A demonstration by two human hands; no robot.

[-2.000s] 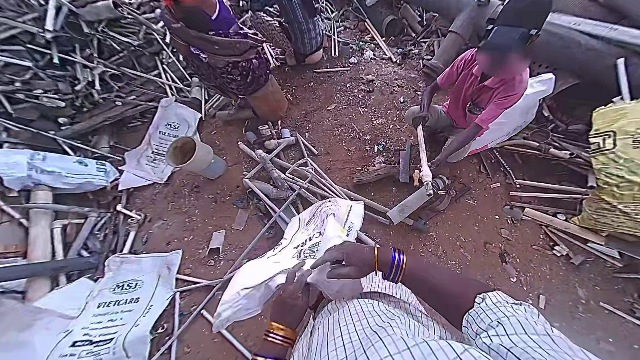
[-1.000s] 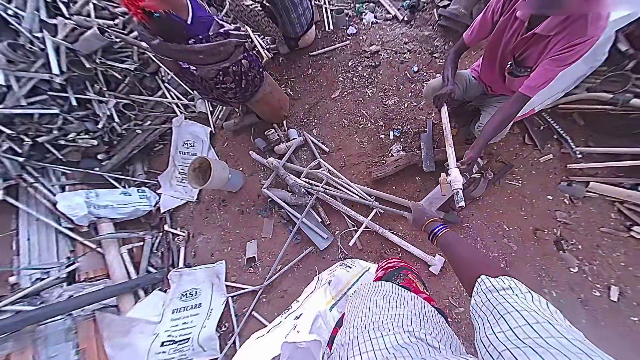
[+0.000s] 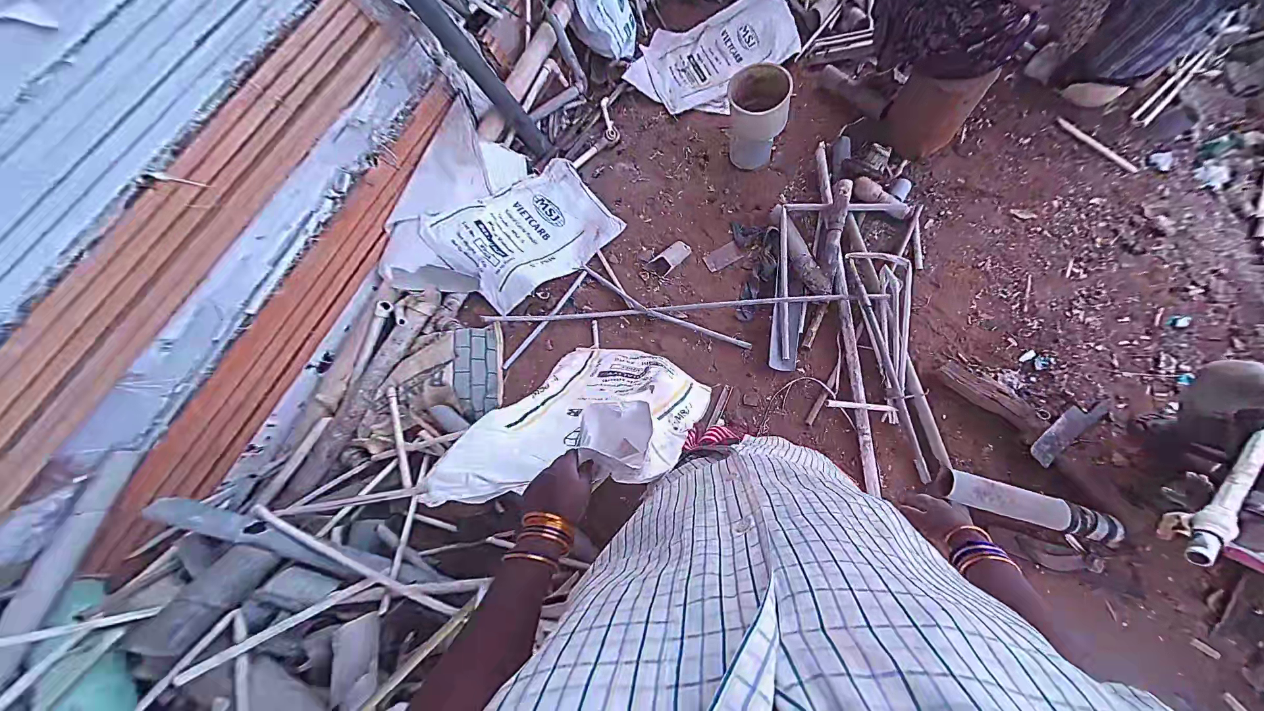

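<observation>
With gold bangles at its wrist, my left hand (image 3: 559,491) grips the edge of a white woven plastic sack (image 3: 523,434) that lies to the left of my checked shirt. My right hand (image 3: 933,518), with purple and gold bangles, is low at my right side, beside the end of a grey plastic pipe piece (image 3: 1007,497). Its fingers are partly hidden, so whether it holds the pipe cannot be told. Just beyond it lies a heap of thin plastic pipes (image 3: 859,346) on the red soil.
Printed white sacks (image 3: 533,232) lie ahead, near a wide pipe socket (image 3: 758,104). Scrap pipes (image 3: 286,583) are heaped at the left, below corrugated sheets (image 3: 197,237). A co-worker's legs show at the top; at the right edge a white pipe with fittings (image 3: 1224,504) is near another person.
The view has swung left. My left hand, out of view one second ago, now shows on the sack. My right hand was on the sack two seconds ago, then reached to the pipes.
</observation>
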